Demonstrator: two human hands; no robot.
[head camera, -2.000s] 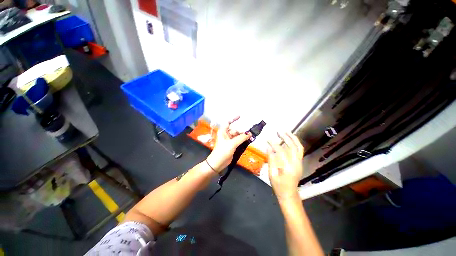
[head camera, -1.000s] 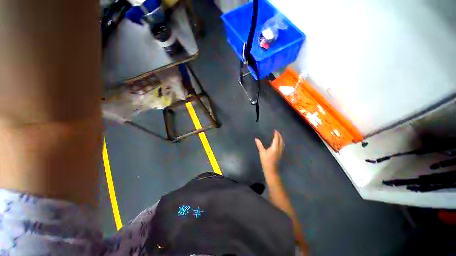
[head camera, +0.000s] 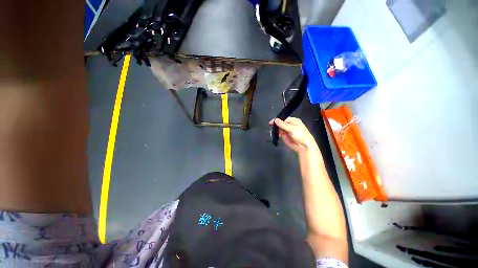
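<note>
My right hand (head camera: 294, 134) pinches the lower end of a black leather strap (head camera: 299, 96) between thumb and fingers, in the air beside the table's corner. The strap curves up past the corner toward the top edge, where its upper part is hard to tell from the dark things there. My left forearm is large and blurred along the left side; my left hand is out of the picture. A dark paint jar (head camera: 283, 22) with a whitish label stands near the table's right corner. A tangled strap pile (head camera: 152, 31) with shiny glints lies on the table's left part.
The grey table (head camera: 220, 31) has a stained cloth or sheet (head camera: 196, 77) hanging at its front. A blue plastic bin (head camera: 343, 93) holding a clear bag stands right of it. An orange tray (head camera: 354, 154) lies along the white machine (head camera: 414, 120). Black straps (head camera: 435, 254) show at lower right.
The view has turned left, bringing the strap pile into sight. My right hand, empty and open a second ago, now grips the strap's lower end.
</note>
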